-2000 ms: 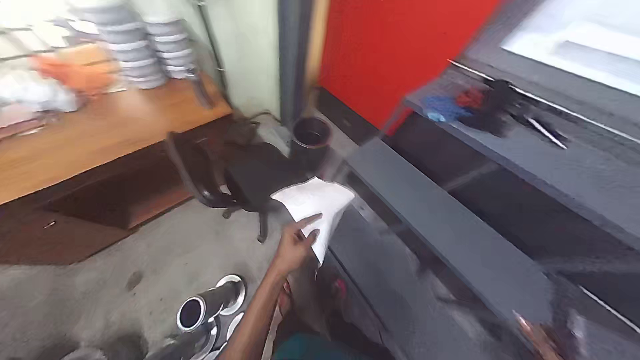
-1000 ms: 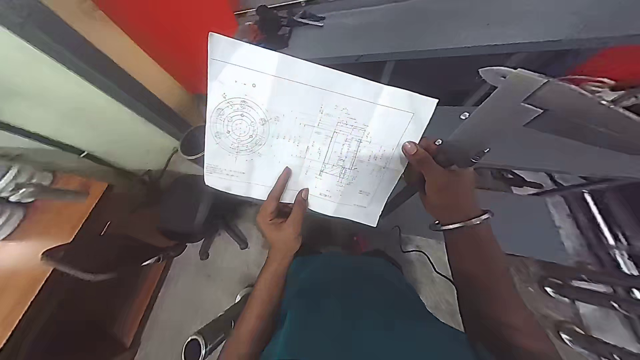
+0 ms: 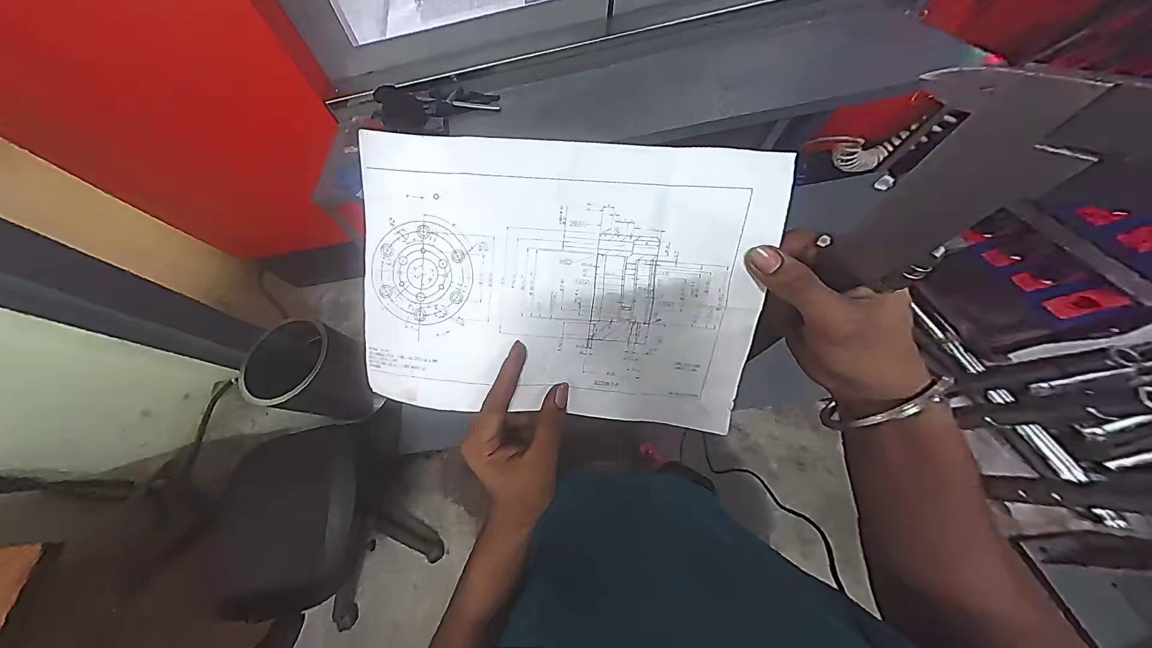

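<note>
A white paper sheet with a technical drawing (image 3: 549,297) is held up before me, showing a round flange view and a section view with dimension lines. My right hand (image 3: 837,324), with a metal bangle at the wrist, grips the sheet's right edge, thumb on the front and fingers behind. At the bottom edge is my left hand (image 3: 517,432), its index finger and thumb extended over the front of the paper and its other fingers curled. Whether the left hand pinches the sheet cannot be told.
A dark cylindrical bin (image 3: 288,369) stands at left beside a black chair (image 3: 297,522). Beyond the sheet runs a grey bench (image 3: 630,81) with a black object (image 3: 400,106) on it. Metal tools (image 3: 1035,450) lie at right, below a grey machine panel (image 3: 981,153). A black cable (image 3: 783,504) crosses the floor.
Two seconds ago the left hand alone was on the sheet; one second ago the right hand was at its right edge too. The sheet is now more level. The view has swung considerably.
</note>
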